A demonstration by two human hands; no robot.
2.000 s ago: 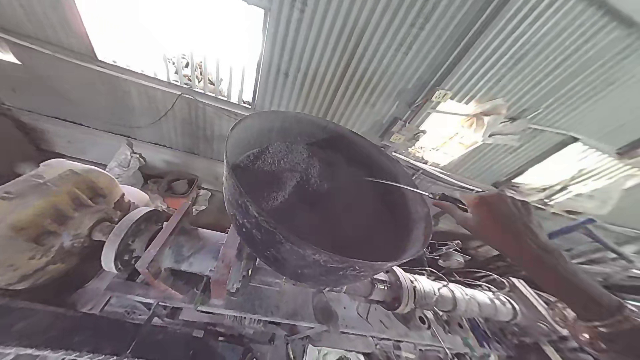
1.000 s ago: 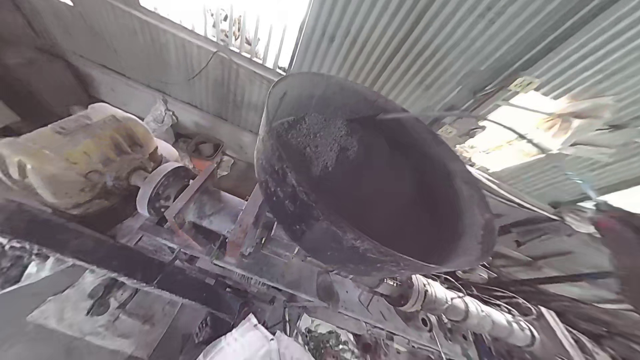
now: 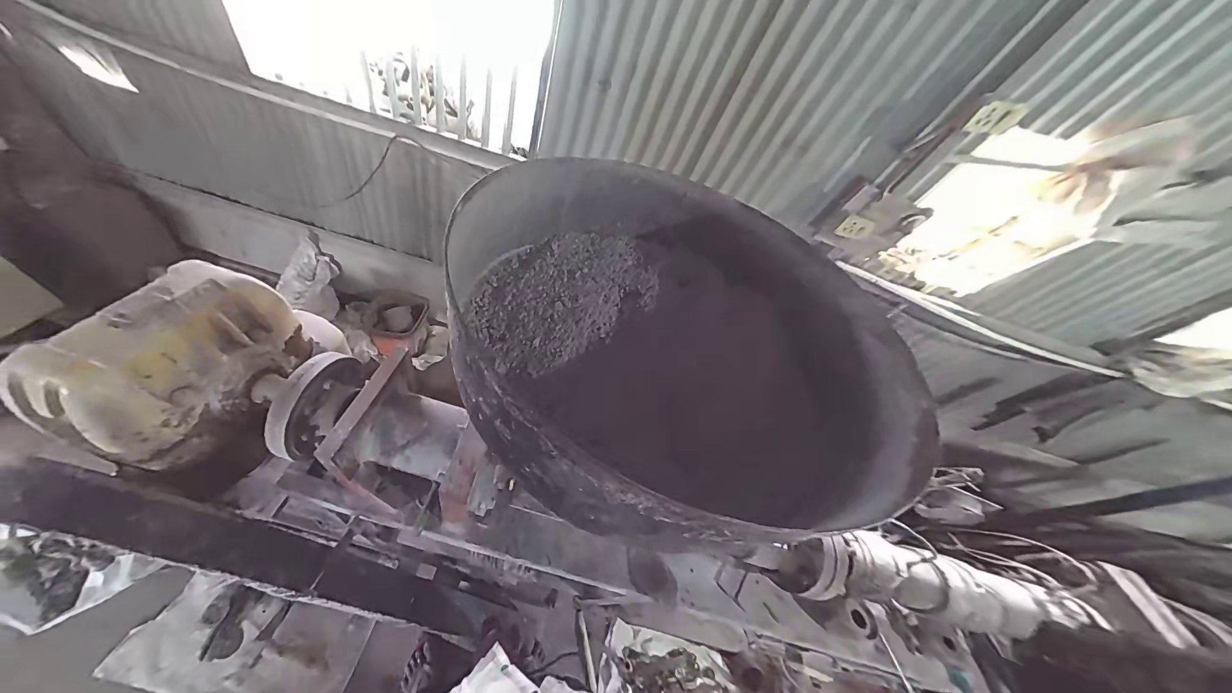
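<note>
Neither of my hands shows in the head view now. A large round metal hopper (image 3: pixel 895 414) fills the middle, tilted in the view. Inside it, coarse grey granules (image 3: pixel 568 298) lie against the upper left wall, beside a smooth, dark purplish area that may be fine material. Under the hopper runs a long machine with a pale cylindrical barrel (image 3: pixel 962 582) at the lower right. What either hand holds or touches cannot be seen.
A dusty yellowish motor (image 3: pixel 183 356) with a pulley wheel (image 3: pixel 313 409) stands at the left. A dark beam (image 3: pixel 192 529) crosses the lower left. Behind are corrugated metal sheets (image 3: pixel 712 87) and a barred window (image 3: pixel 414 67). Wires hang around the barrel.
Two seconds ago a hand at the right held a thin metal tool over the hopper's rim; one second ago it was blurred at the right edge. Now it is out of view.
</note>
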